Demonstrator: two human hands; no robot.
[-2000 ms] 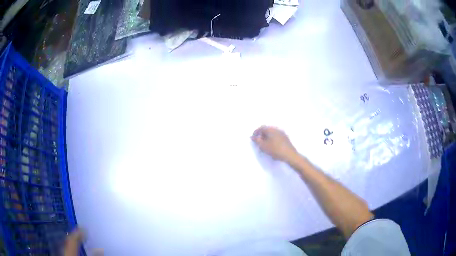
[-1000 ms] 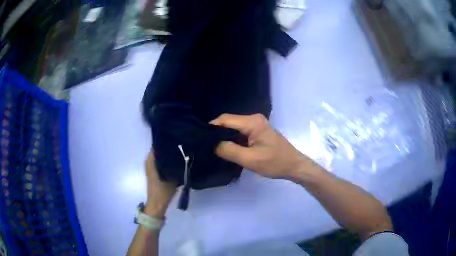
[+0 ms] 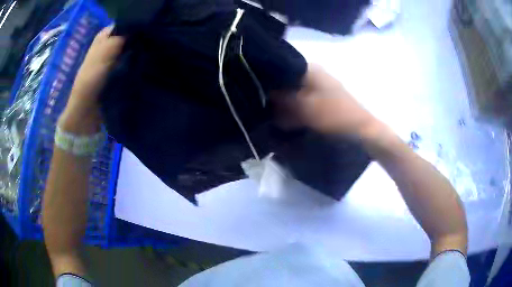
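Observation:
A black garment (image 3: 185,106) hangs opened out in front of me above the white table (image 3: 163,193). A pale cord runs down its front to white hang tags (image 3: 269,175) at its lower edge. My left hand (image 3: 106,50) grips the garment's upper left side; its fingertips are partly hidden by the cloth. My right hand (image 3: 314,101) is blurred and on the garment's right side, with its fingers hidden at the dark cloth.
A blue crate (image 3: 42,123) holding shiny bags stands at the left. More dark cloth (image 3: 325,14) with white tags lies at the far side. Clear polybags (image 3: 455,162) lie at the right. A brown box (image 3: 477,67) stands at the far right.
The black garment was bunched low on the table and is now raised and spread wider. My left hand has moved up and left. The white tags now hang in view at its lower edge.

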